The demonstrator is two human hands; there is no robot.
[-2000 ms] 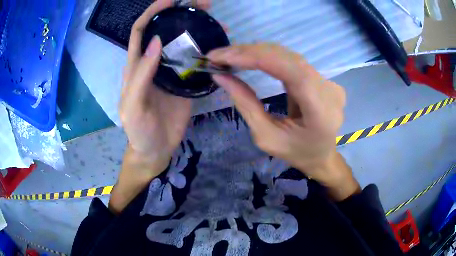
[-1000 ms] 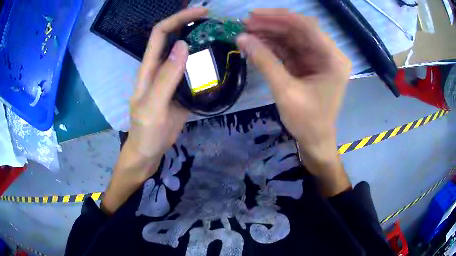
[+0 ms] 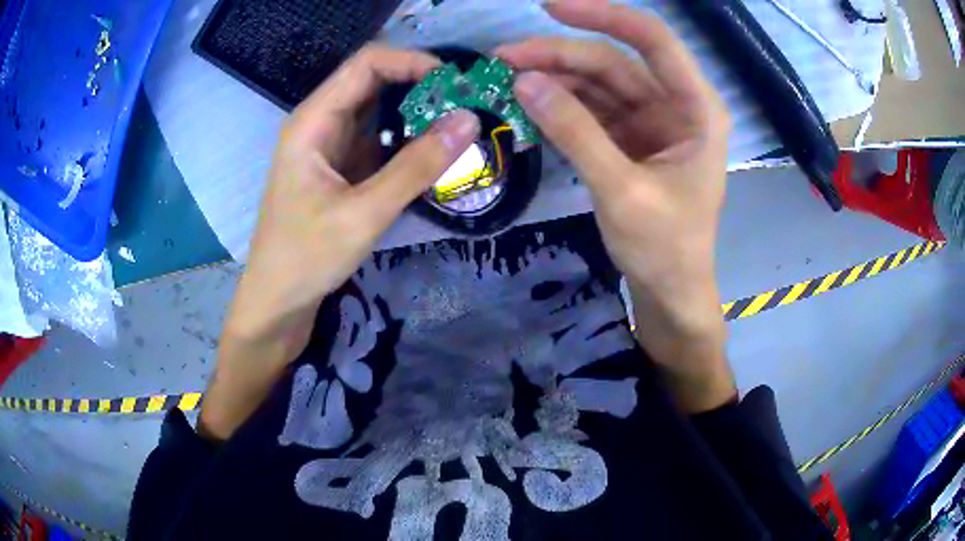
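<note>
The round black housing (image 3: 519, 196) is held between both hands near the bench's front edge. The green curved circuit board (image 3: 460, 89) lies over its far side, tilted. The battery (image 3: 466, 169), white with a yellow edge, sits in the housing below the board, partly covered by my left thumb; a yellow lead shows beside it. My left hand (image 3: 339, 159) grips the housing's left side with its thumb over the board and battery. My right hand (image 3: 635, 137) has thumb and index finger on the board's right end. The fingers' undersides are hidden.
A black textured tray (image 3: 296, 42) lies behind on the white foam sheet (image 3: 212, 137). A blue bin (image 3: 64, 127) is at left. A thick black cylinder (image 3: 767, 90) lies at right, with a thin metal stick (image 3: 815, 37) beyond it. Red stools (image 3: 884, 190) stand beyond the bench edge.
The green board now shows more fully, raised over the housing's far side. My left thumb has moved right, over the board and battery. A second earlier it was at the battery's left.
</note>
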